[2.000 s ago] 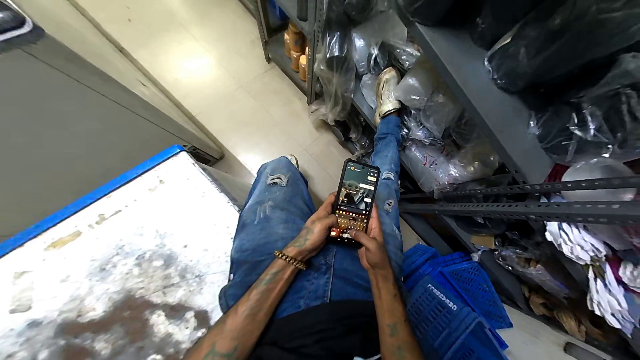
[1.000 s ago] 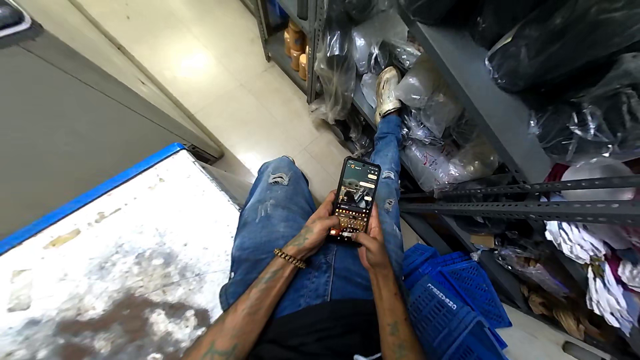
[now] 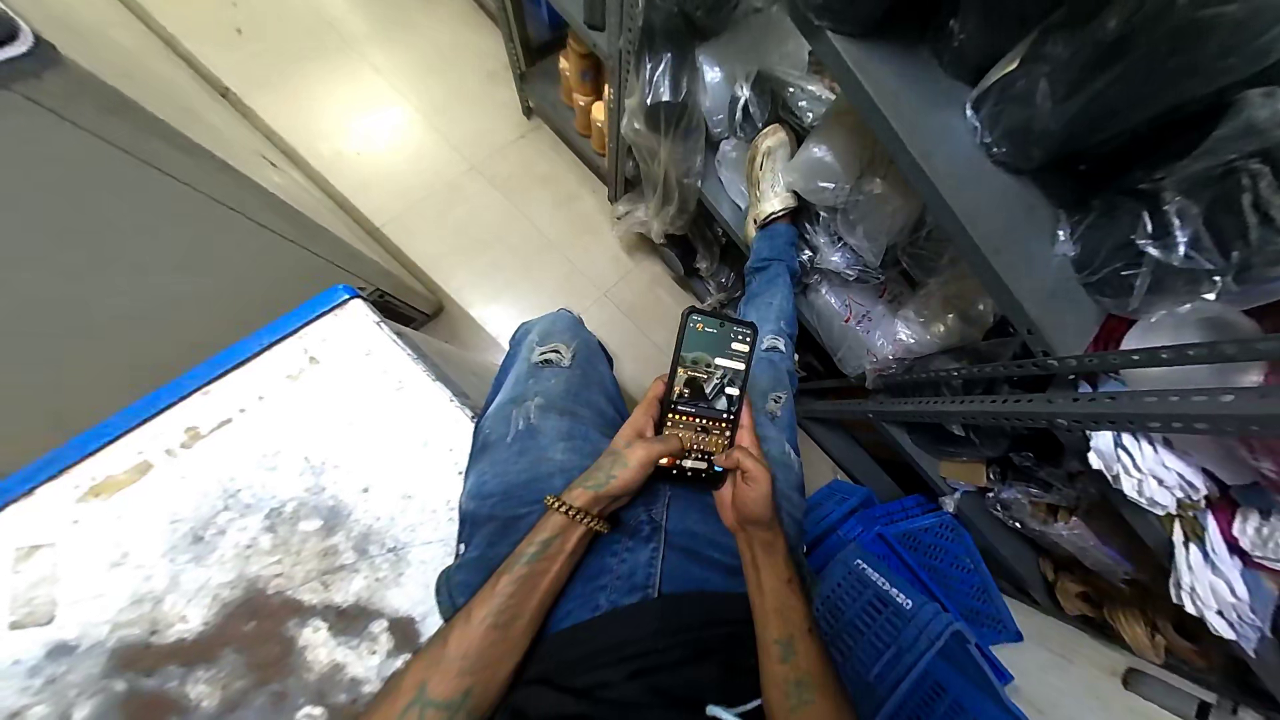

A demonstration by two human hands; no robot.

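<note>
A black smartphone [image 3: 708, 395] lies upright between both hands, above my jeans-covered lap; its lit screen shows a picture and an on-screen keyboard. My left hand [image 3: 635, 440], with a beaded bracelet [image 3: 577, 514] on its wrist, holds the phone's left edge, the thumb over the keyboard. Around the lower right edge is my right hand [image 3: 747, 480], its thumb at the bottom of the screen. The fingers behind the phone are mostly hidden.
A worn white tabletop [image 3: 330, 430] with a blue edge is at left. Blue plastic crates [image 3: 890, 610] stand at lower right. Metal shelves [image 3: 950, 190] hold plastic-wrapped goods; my shoe [image 3: 770, 180] rests at the lower shelf. Orange-brown containers [image 3: 583, 85] sit on a farther shelf.
My left thumb has shifted slightly over the phone's keyboard. Both hands have kept their hold on the phone.
</note>
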